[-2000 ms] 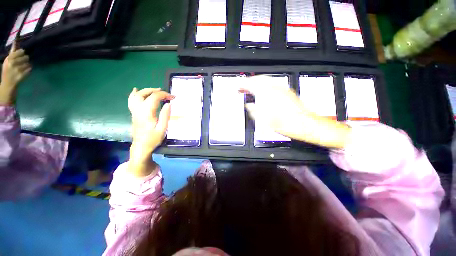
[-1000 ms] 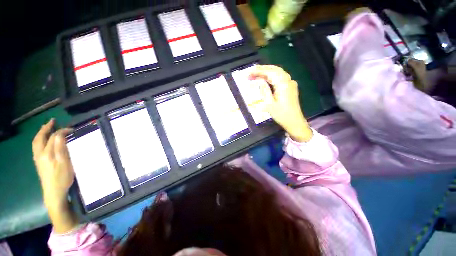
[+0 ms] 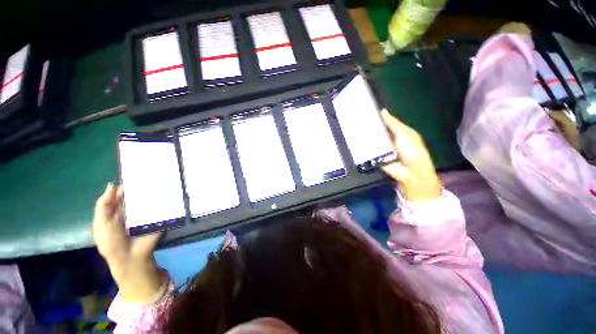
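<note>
The near black phone tray (image 3: 255, 212) lies before me with five lit white smartphones. My left hand (image 3: 127, 244) holds the leftmost smartphone (image 3: 153, 182) at its lower left edge; the phone is tilted out of line with its slot. My right hand (image 3: 412, 156) holds the rightmost smartphone (image 3: 363, 124) at its right edge, also tilted and raised from the tray. Three smartphones between them, such as the middle one (image 3: 264, 156), lie in their slots.
A far tray (image 3: 189, 104) holds phones with red bands. Stacked trays (image 3: 33, 134) stand at the left. A yellow-green wrapped roll (image 3: 413, 25) and a brown block (image 3: 366, 36) are behind. A neighbouring person's pink sleeve (image 3: 523, 117) is at the right.
My left hand has moved down the leftmost phone's side and my right hand to the rightmost phone's right edge. Both end phones are now tilted out of their slots. The camera view has turned.
</note>
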